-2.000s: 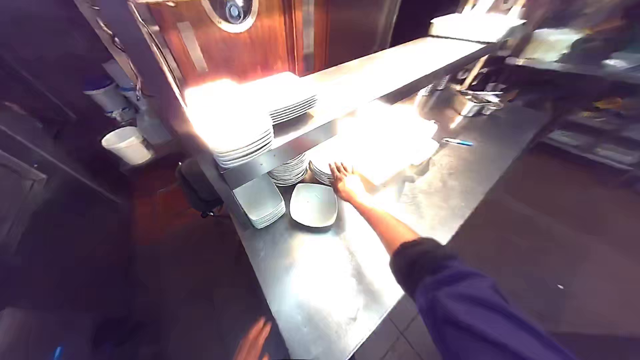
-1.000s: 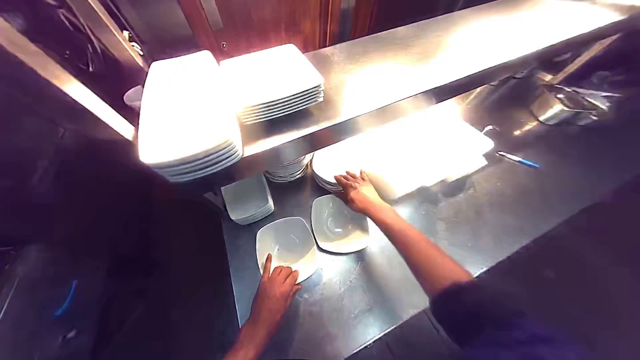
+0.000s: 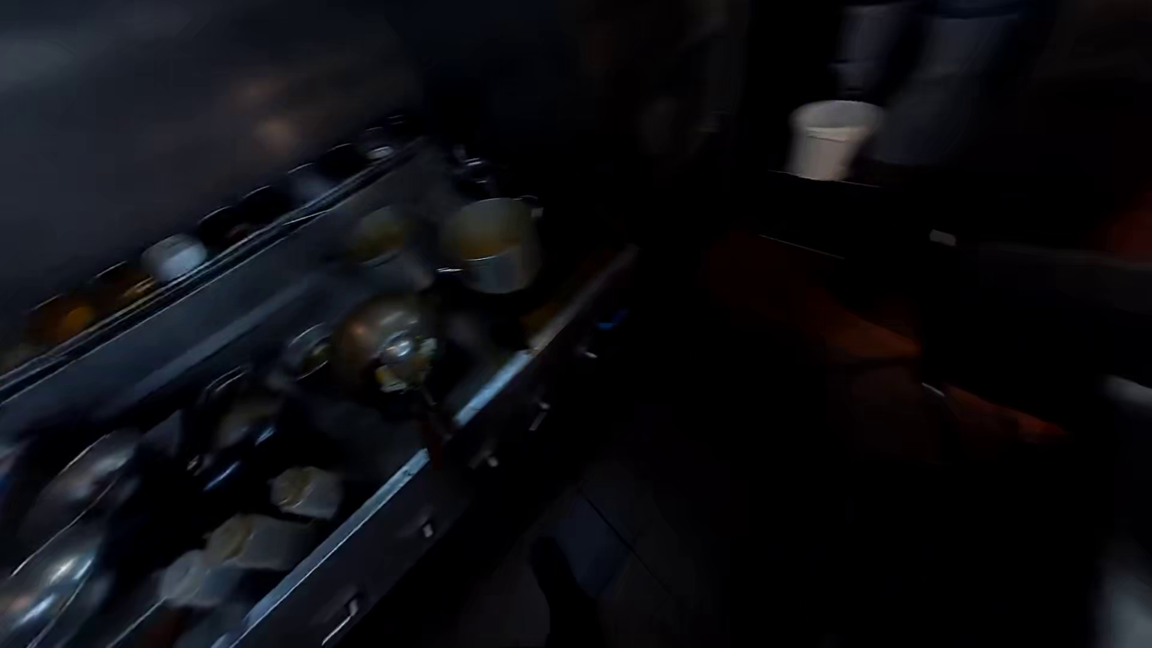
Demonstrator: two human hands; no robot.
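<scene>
Neither of my hands shows in this dark, blurred head view. A stove (image 3: 486, 391) with a metal front edge runs diagonally along the left. A round pan (image 3: 387, 342) with food in it sits near its middle, its handle toward the front edge. Behind it stands a tall metal pot (image 3: 493, 247) with yellowish contents. Several pale containers (image 3: 256, 542) stand at the lower left, near a dark pan (image 3: 238, 423).
A rear ledge (image 3: 193, 274) holds several containers, one of them white (image 3: 175, 258). Knobs line the stove front. A white bucket (image 3: 832, 139) stands at the upper right. Tiled floor (image 3: 594, 540) shows dimly at the bottom.
The view has swung from the metal counter with plates and bowls to the stove. Both hands, seen at the bowls and plates one second ago, are out of view.
</scene>
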